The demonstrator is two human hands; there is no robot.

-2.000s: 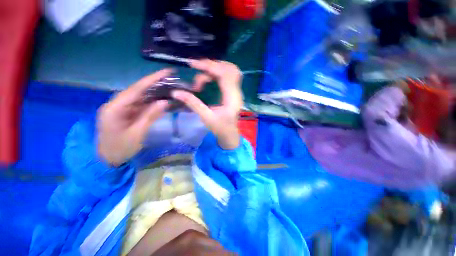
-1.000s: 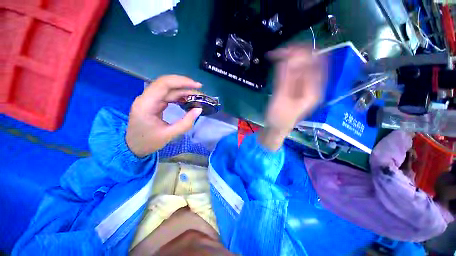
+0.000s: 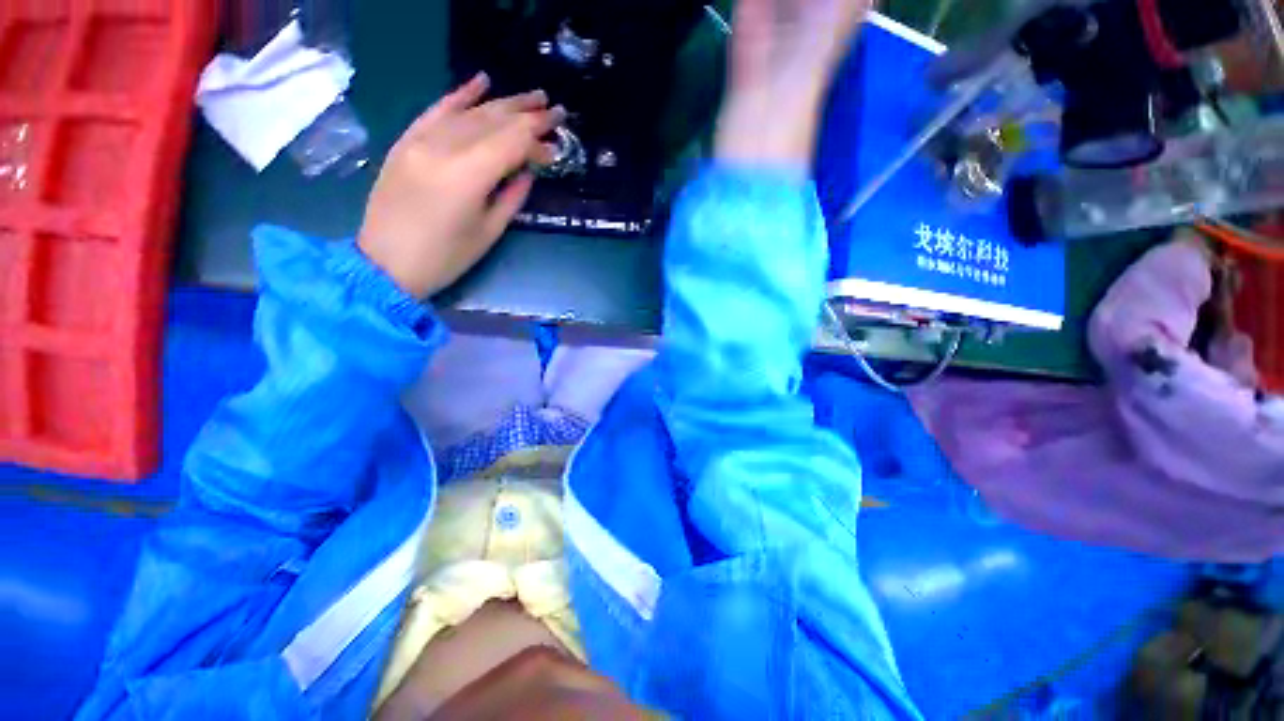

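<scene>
The black fixture base point(image 3: 634, 141) lies on the green bench at top centre, with bright screws and white printing along its front edge. My left hand point(image 3: 458, 183) reaches over its left side, palm down, fingertips at the shiny round nest point(image 3: 566, 152). The fingers partly cover the nest. The round dark unit cannot be made out, so whether my left hand holds it is unclear. My right hand point(image 3: 791, 64) is blurred and cut off by the top edge, right of the base. Its fingers are out of the picture.
A red pocketed tray point(image 3: 130, 282) stands at left. A white wipe point(image 3: 275, 96) and clear film point(image 3: 332, 141) lie beside it. A blue box point(image 3: 908, 183) with white lettering stands at right, a pale cable point(image 3: 901, 380) below. Farther right are a clear cylinder point(image 3: 1162, 197) and a person's purple sleeve point(image 3: 1176, 345).
My left hand has moved from the bench's front edge, where it held the round dark unit, up to the nest. My right hand has moved up to the top edge. The view has shifted.
</scene>
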